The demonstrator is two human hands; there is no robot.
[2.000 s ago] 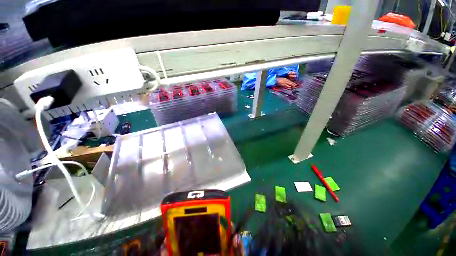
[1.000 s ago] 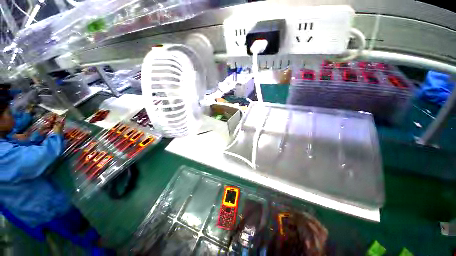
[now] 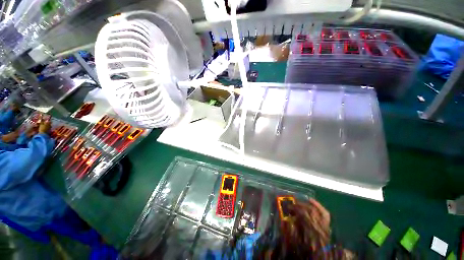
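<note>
A clear plastic tray (image 3: 175, 203) lies in front of me. A red phone with an orange-yellow screen rim (image 3: 226, 197) lies face up in one pocket. A dark phone-like piece (image 3: 251, 198) lies right of it. Another orange-rimmed phone (image 3: 286, 207) is further right, partly covered. My right hand (image 3: 318, 219) is blurred at that phone's right side; whether it grips it is unclear. Dark blurred strands hide the bottom. A pale blue patch shows at the bottom middle; my left hand cannot be made out there.
A white fan (image 3: 140, 71) stands left. An empty-looking clear tray (image 3: 330, 132) lies on a white board (image 3: 305, 175) beyond. Stacked trays (image 3: 351, 68) stand behind. Green cards (image 3: 379, 232) and a white card (image 3: 438, 246) lie right. A worker's blue sleeve (image 3: 23, 162) shows far left.
The view has swung left from the green pieces to the fan and near tray, then tipped down slightly. The phone held up close two seconds ago is no longer raised before me.
</note>
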